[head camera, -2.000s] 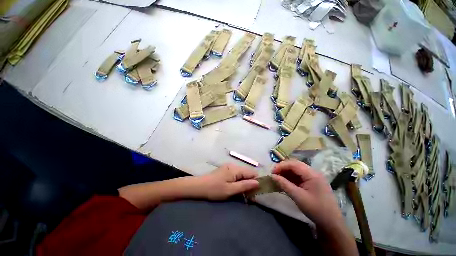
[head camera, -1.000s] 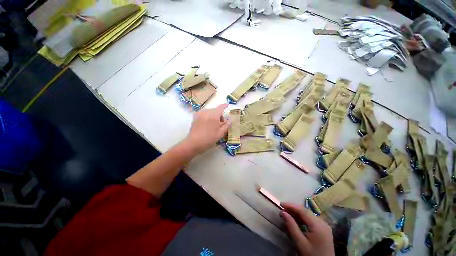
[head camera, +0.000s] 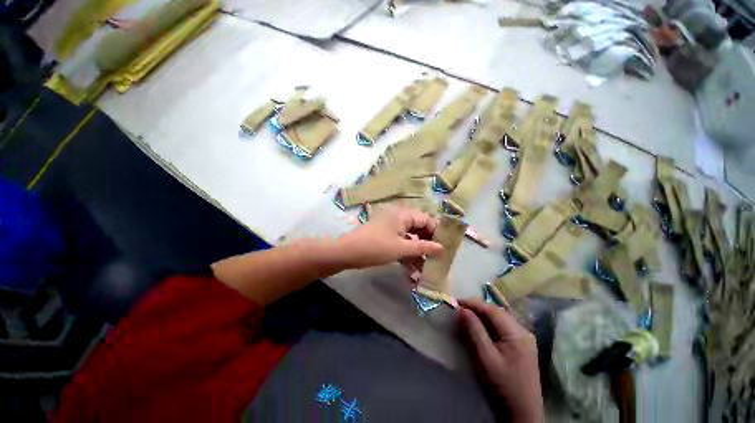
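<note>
My left hand (head camera: 385, 238) holds a khaki webbing tab (head camera: 444, 252) between thumb and fingers, raised in front of me. The tab's metal ring (head camera: 425, 302) hangs at its lower end. My right hand (head camera: 502, 351) is just right of the ring, its fingertips closed on a thin pale strip with reddish edges (head camera: 449, 301); most of the strip is hidden. The strip's visible end is at the tab's lower edge. A second such strip (head camera: 477, 237) lies behind the held tab, partly hidden.
Ringed tabs lie in rows and heaps (head camera: 538, 165) across the white table (head camera: 207, 165), with a small heap (head camera: 305, 124) at left. A hammer (head camera: 611, 359) rests by a plastic-wrapped lump (head camera: 584, 339) at right. Yellow-khaki panels (head camera: 157, 49) and white-grey strips (head camera: 604, 37) lie farther off.
My left hand has picked up a tab from the near-left heap and brought it towards me. My right hand has closed on the near strip and lifted it to the tab's ring end.
</note>
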